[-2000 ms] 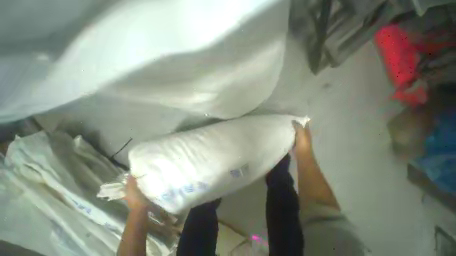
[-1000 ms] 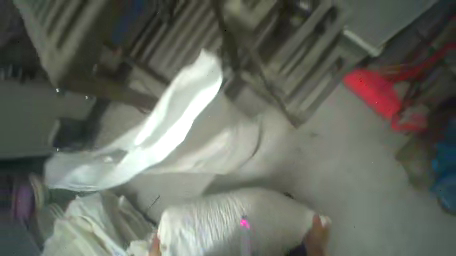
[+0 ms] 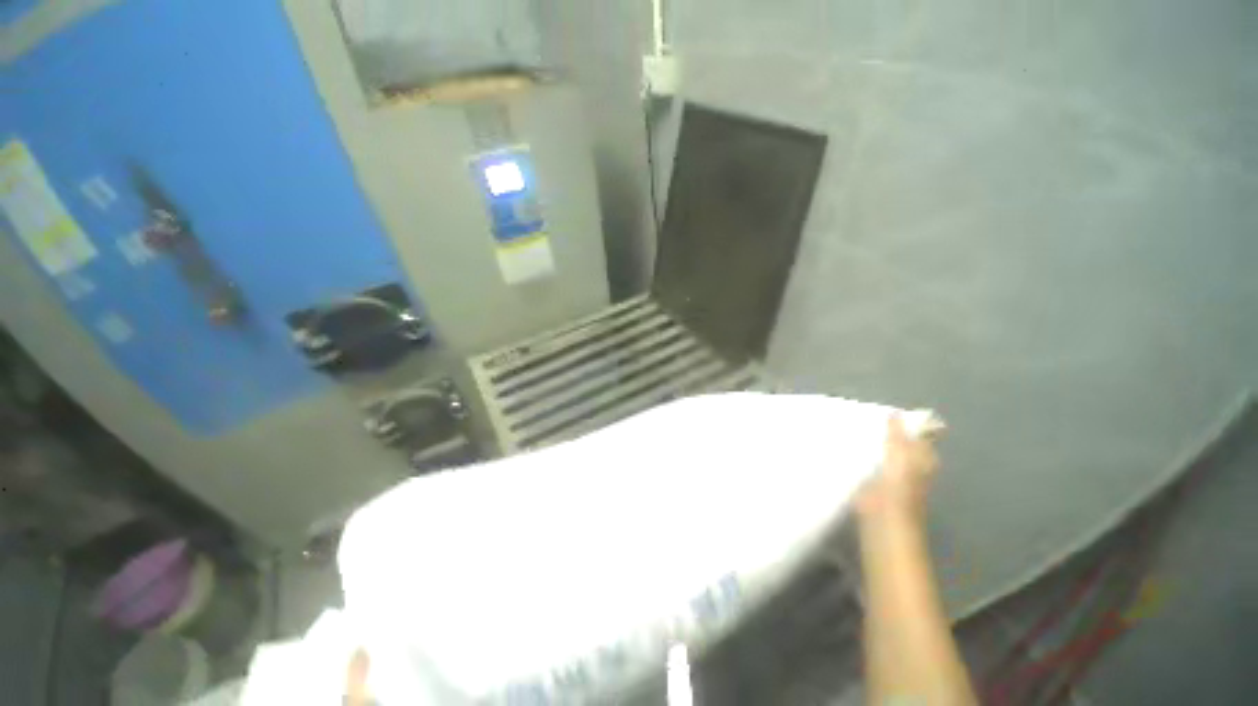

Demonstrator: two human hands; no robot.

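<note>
A bulging white woven sack (image 3: 607, 538) with blurred blue print lies across the lower middle of the view, held up in front of the slatted step stand (image 3: 607, 366). My right hand (image 3: 904, 469) grips its right end at the gathered corner. My left hand (image 3: 357, 679) is at the sack's lower left end, mostly hidden and cut off by the picture's bottom edge; only a small part of it shows against the sack.
The boiler cabinet (image 3: 262, 179) with blue panel and lit control screen (image 3: 506, 179) stands ahead and left. A dark rectangular panel (image 3: 738, 228) leans on the grey wall (image 3: 1021, 276). A purple tub (image 3: 148, 585) is low left; red long-handled items (image 3: 1076, 648) are low right.
The view has swung up from the floor to the boiler and wall. The sack, held at both ends, has risen from near the floor to before the step stand.
</note>
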